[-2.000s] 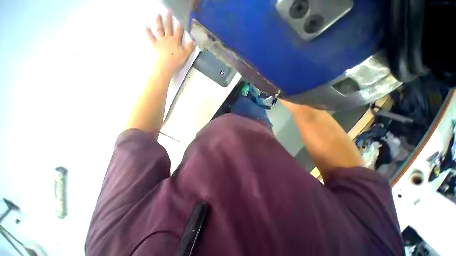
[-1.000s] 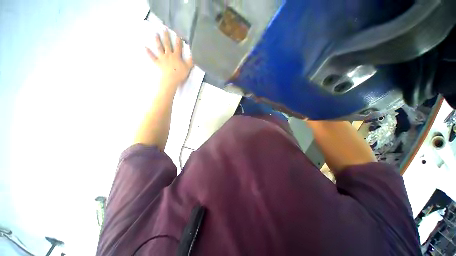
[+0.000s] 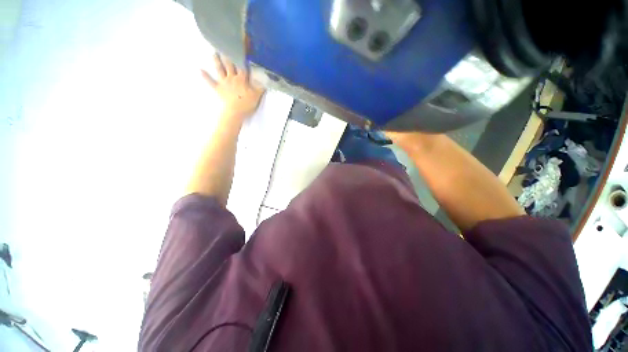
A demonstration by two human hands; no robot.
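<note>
The blue and grey cutting machine [image 3: 344,62] fills the top centre and right. My left hand [image 3: 237,89] lies flat with fingers spread on the white paper marker [image 3: 124,137], just left of the machine, holding nothing. My right forearm reaches up under the machine's lower edge; my right hand is hidden behind the motor body, so its grip cannot be seen. Part of the grey base plate [image 3: 307,114] shows below the machine on the pale table [image 3: 296,161]. A thin dark line marks the lay's edge. The blade is hidden.
A dark T-shaped tool [image 3: 83,337] and other metal tools lie at the lower left. A wooden edge [image 3: 529,137] and heaped dark and pale scraps [image 3: 547,182] show at the right. A white surface with a round-ended roll or tube [image 3: 617,199] is at the far right.
The machine first swung toward the left and turned, then turned back and shifted up. My left hand stays spread on the paper, slightly lower in view. More of my right forearm shows than one second ago.
</note>
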